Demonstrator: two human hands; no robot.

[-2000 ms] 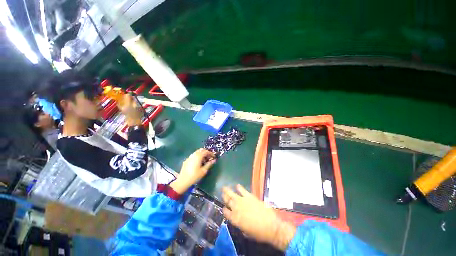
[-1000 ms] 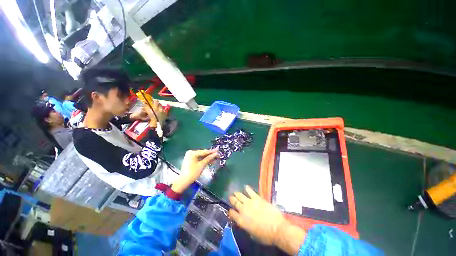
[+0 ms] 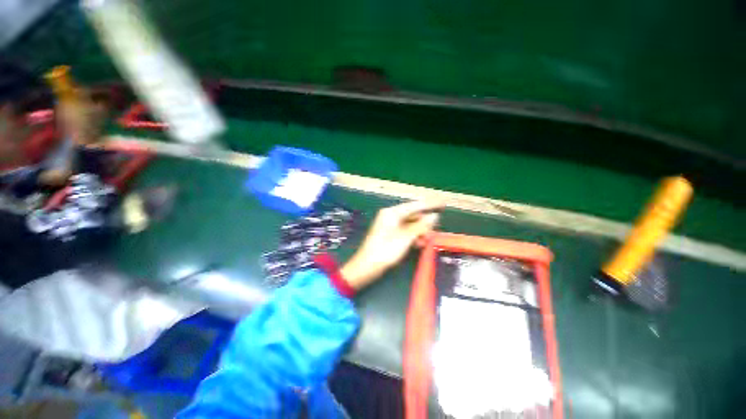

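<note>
The tablet (image 3: pixel 491 348) lies in its red-orange frame (image 3: pixel 415 344), with a bright plate in the middle and small components at the top end. My left hand (image 3: pixel 391 245) is over the frame's top left corner, thumb and fingertips close together; blur hides whether a small part is between them. The pile of small dark-and-white parts (image 3: pixel 307 241) lies left of my left hand, partly behind the sleeve. My right hand is not in view.
A blue bin (image 3: pixel 288 182) with white pieces stands behind the pile. A yellow electric screwdriver (image 3: pixel 650 233) lies at the right over a dark round dish (image 3: pixel 652 285). A pale edge strip (image 3: pixel 572 223) runs behind. Another person's arm (image 3: pixel 78 204) is at the left.
My left hand has moved right from the pile to the frame's top left corner. My right hand has left the picture. The view has shifted and blurred, and the whole screwdriver handle shows.
</note>
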